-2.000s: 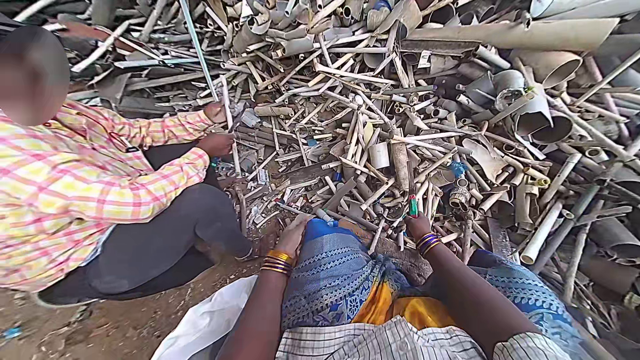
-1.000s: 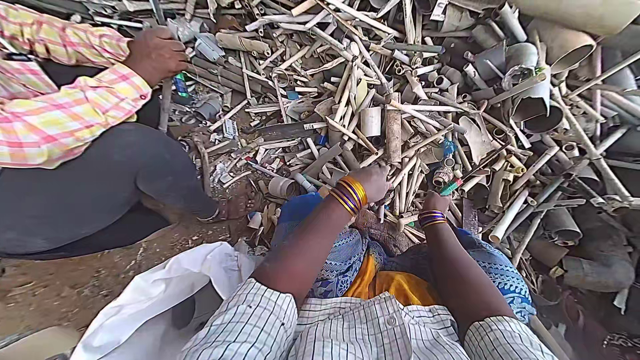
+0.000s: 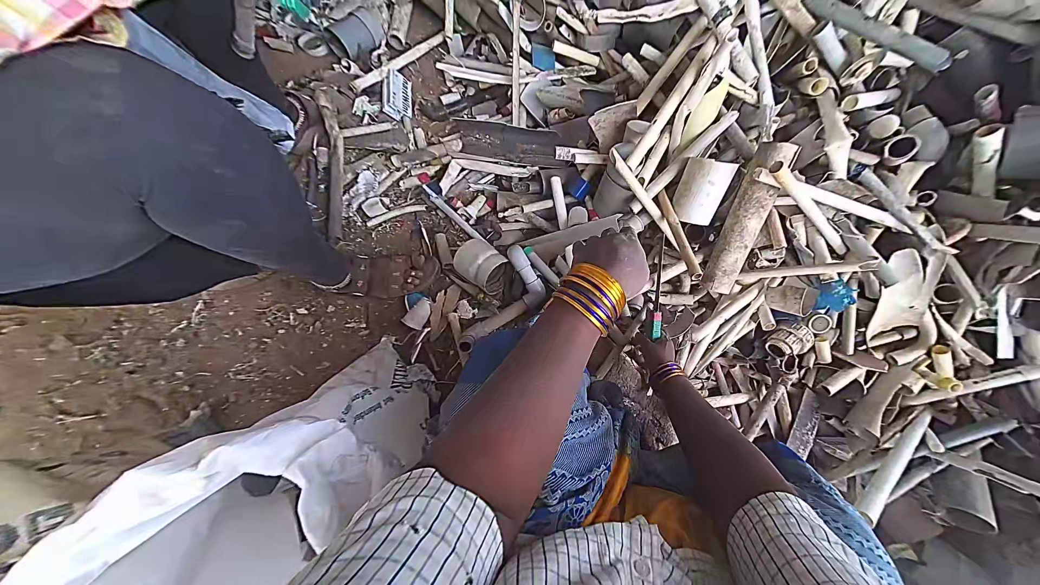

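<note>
My left hand [image 3: 615, 258], with gold and purple bangles at the wrist, reaches over the heap with its fingers curled. A grey pipe piece [image 3: 569, 236] lies against or behind its knuckles; whether it is gripped is hidden. My right hand [image 3: 655, 354], lower and to the right, is closed on a thin dark-bladed tool [image 3: 656, 323] with a green part near the hand. The blade points away from me, just right of my left hand. Around both hands lie broken plastic pipe pieces, among them a wide, dirty pipe length [image 3: 749, 219] and a short white pipe section [image 3: 705, 191].
A heap of pipe scraps and fittings spreads ahead and to the right. At the upper left is the dark-clothed leg [image 3: 154, 171] of another person, close by. A white sack [image 3: 325, 455] lies at my left, on bare soil [image 3: 162, 366].
The view has shifted down and nearer the heap. The other person's hands, seen earlier, are out of view. My left hand has moved from my lap to over the scraps.
</note>
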